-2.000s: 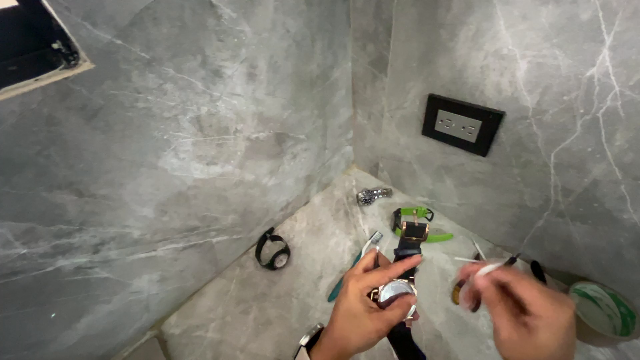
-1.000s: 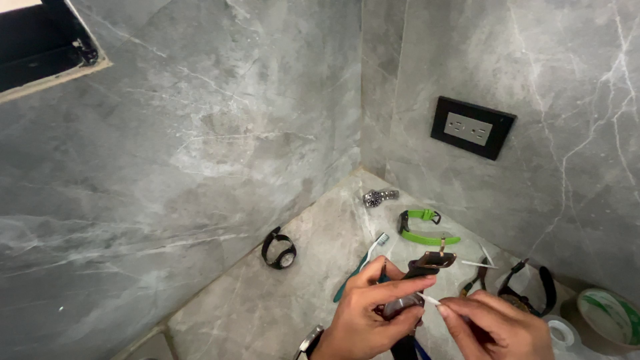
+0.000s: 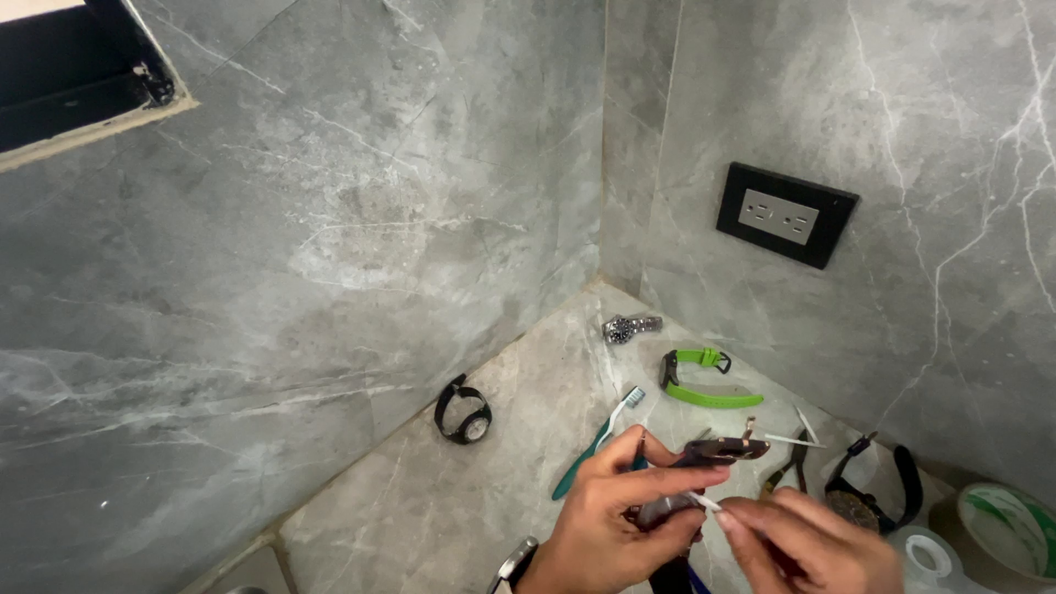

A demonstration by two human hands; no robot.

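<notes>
My left hand (image 3: 615, 503) holds a wristwatch with a dark strap (image 3: 718, 451), its rose-gold buckle pointing up and right and the case partly hidden by my fingers. Between the thumb and forefinger of my right hand (image 3: 804, 540) is a thin white stick (image 3: 705, 502), its far end against the side of the watch case. A teal and white toothbrush (image 3: 587, 454) lies just behind my left hand. Behind my right hand, a pair of pliers (image 3: 797, 464) lies near thin white sticks (image 3: 794, 441). A watch is on my left wrist.
On the stone counter lie a metal-bracelet watch (image 3: 629, 328), a green-strapped watch (image 3: 709, 400), a small black watch (image 3: 474, 425) and a larger black-strapped watch (image 3: 854, 507). A roll of tape (image 3: 1002, 528) stands at right. A power outlet (image 3: 780, 217) is on the wall.
My right hand was apart from the watch two seconds ago; it has come left, and the white stick now meets the case. The held watch has been tilted, so its face no longer shows plainly.
</notes>
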